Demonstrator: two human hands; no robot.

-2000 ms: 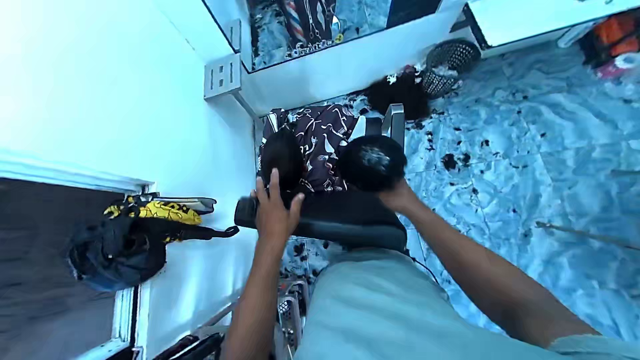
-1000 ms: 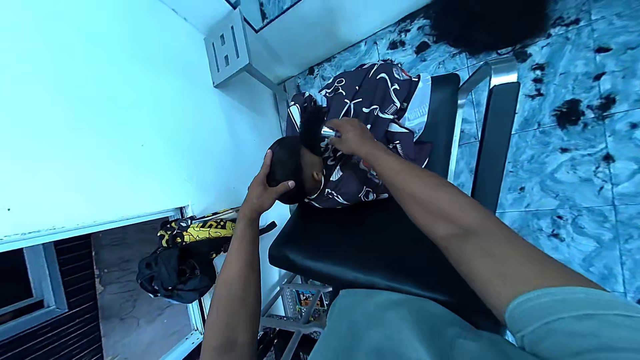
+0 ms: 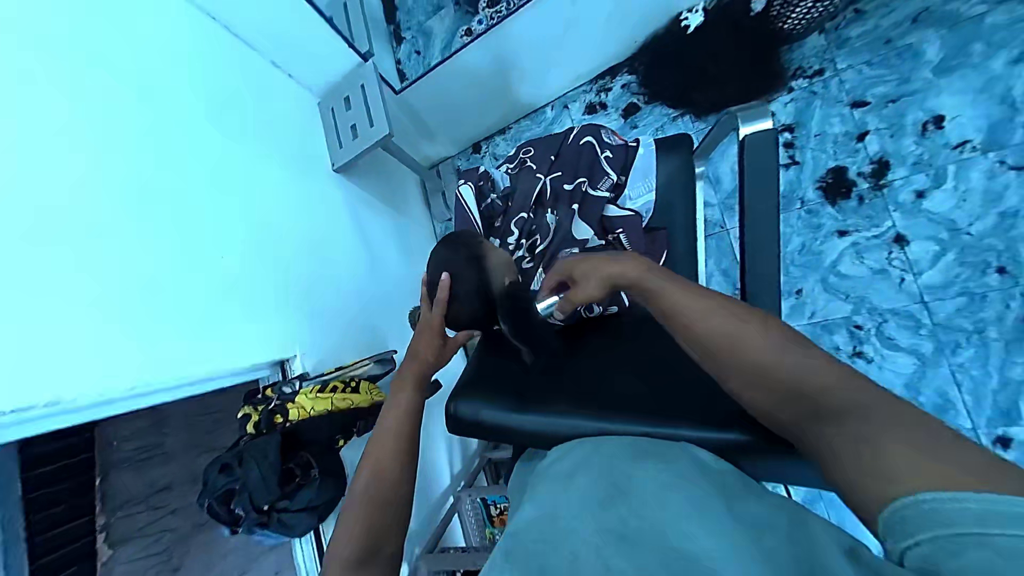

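A seated person's head (image 3: 462, 276) with short dark hair is in the middle, tilted toward the wall. My left hand (image 3: 436, 332) rests on it with spread fingers. My right hand (image 3: 588, 280) is closed around the silver handle of a neck duster brush (image 3: 547, 306), whose dark bristles, blurred, are beside the nape and neck. A dark barber's cape (image 3: 560, 192) with white scissor and comb prints covers the person. Under and beside them is a black padded barber chair (image 3: 608, 392).
The chair's armrest (image 3: 760, 216) is at the right. A heap of cut hair (image 3: 712, 60) and scattered clumps lie on blue marbled tiles. A grey bracket (image 3: 356, 116) juts from the wall. Black and yellow bags (image 3: 276, 480) hang at lower left.
My right hand, with the brush, has moved from above the cape down to the neck. My left hand remains on the head. Two seconds ago a round black object was in my right hand.
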